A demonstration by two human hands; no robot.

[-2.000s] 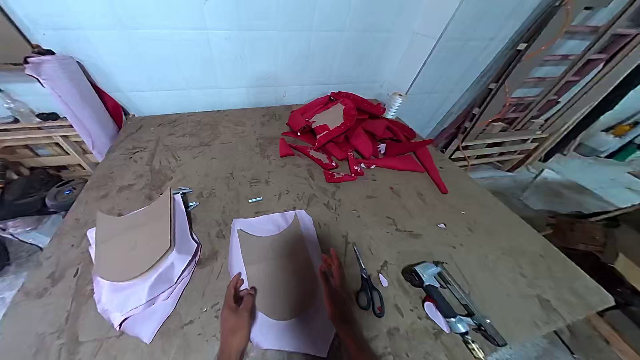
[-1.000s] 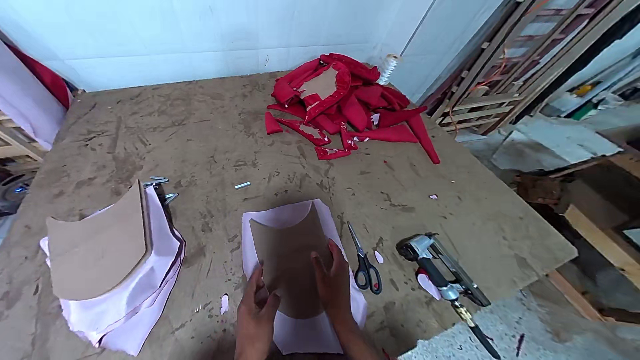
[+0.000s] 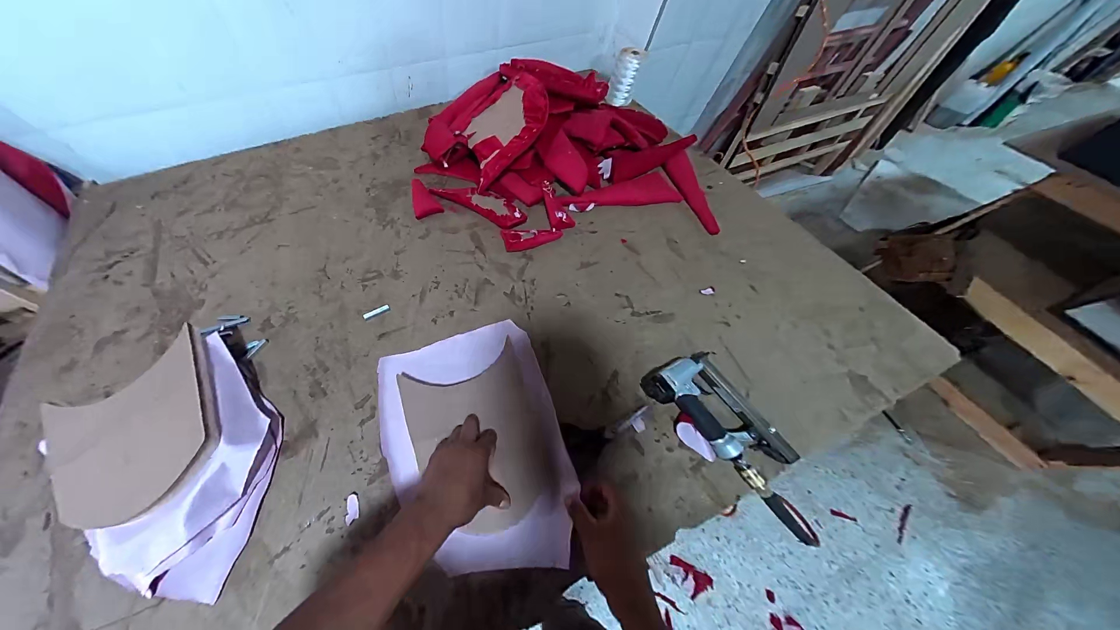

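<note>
A curved brown board panel lies on a pale pink fabric piece, with fabric showing around its edges. My left hand presses on the board, fingers spread. At the fabric's lower right edge is my right hand, its thumb touching or very near the cloth; whether it grips the cloth is unclear. Just above that hand, scissors lie partly in shadow, blades towards the upper right. To the right rests a pneumatic stapler. On the left, more curved boards sit on layered pink fabric.
Red fabric pieces are heaped at the back beside a white thread spool. Staple strips lie by the left stack, and a short white stick lies mid-table. Wooden frames stand beyond the table's right edge.
My right hand has moved off the board to the fabric's right edge. My left hand has moved up onto the board. The scissors have changed angle, their blades now pointing to the upper right.
</note>
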